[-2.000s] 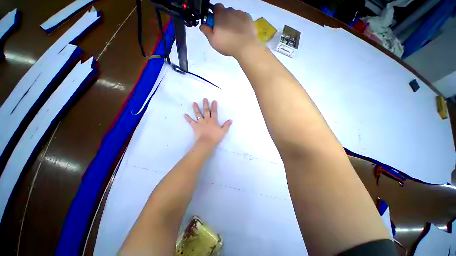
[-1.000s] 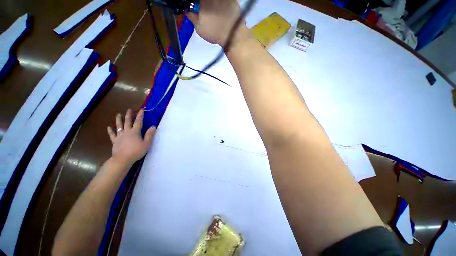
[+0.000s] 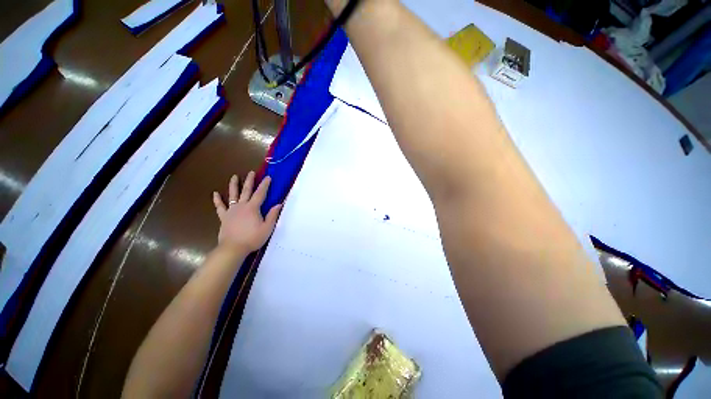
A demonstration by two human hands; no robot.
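Observation:
The knife machine's base plate (image 3: pixel 273 92) and upright blade guard (image 3: pixel 284 35) stand on the brown table at the left edge of the fabric lay. The motor and handle are beyond the top edge. My left hand (image 3: pixel 248 218) is spread with fingers apart at the lay's blue edge strip (image 3: pixel 310 101), holding nothing. My right forearm reaches across the white paper marker (image 3: pixel 343 234) to the top edge, where my right hand is cut off. A dark cut line runs through the paper near the blade side. A thin paper sliver lies on the blue strip.
A yellow weight (image 3: pixel 378 370) lies near me on the paper. Another yellow block (image 3: pixel 470 45), a grey-topped white box (image 3: pixel 511 62) and a small dark block (image 3: pixel 686 144) are farther off. White-topped cut strips (image 3: pixel 117 226) lie left. A red-and-black tool (image 3: pixel 649 282) lies at right.
My left hand has moved from the paper to the blue edge strip. The machine has moved out of the lay onto the bare table. My right hand has passed beyond the top edge.

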